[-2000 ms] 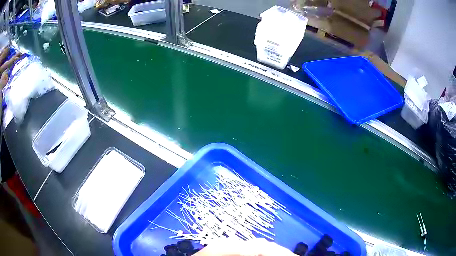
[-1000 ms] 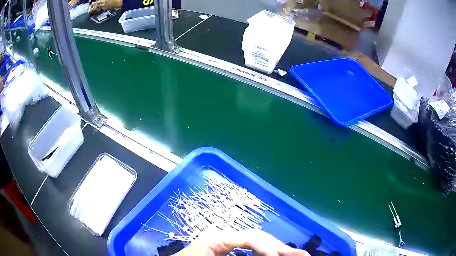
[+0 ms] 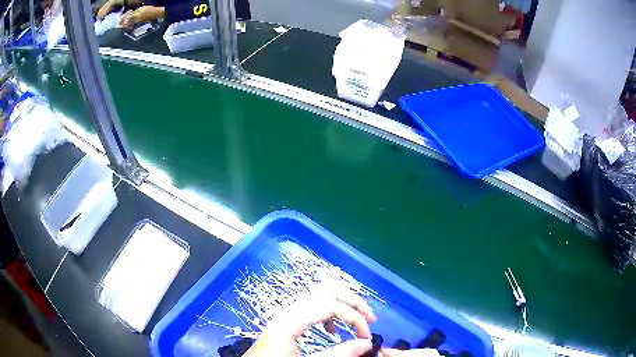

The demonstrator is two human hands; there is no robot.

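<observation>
My left hand (image 3: 310,324) is over the near part of the blue tray (image 3: 268,226), its thumb and finger curled to a small black housing (image 3: 375,344). Part of my right hand (image 3: 413,353) shows at the bottom edge, just right of that housing; the rest is cut off, and its grip cannot be told. A loose pile of thin white leads (image 3: 279,279) lies in the tray, partly behind my left hand. More black housings (image 3: 432,339) lie in the tray's near part, on both sides of my hands.
A flat white-filled box (image 3: 144,275) and a clear plastic bin (image 3: 82,209) stand left. A finished assembly (image 3: 519,298) lies on the green belt (image 3: 314,174). Across it are white tubs (image 3: 366,63), a blue tray (image 3: 474,129) and a person's hands (image 3: 143,14). A metal post (image 3: 97,90) rises left.
My left hand has risen further into view and now has its fingertips at a black housing. Part of my right hand has appeared. The finished assembly has moved left along the belt.
</observation>
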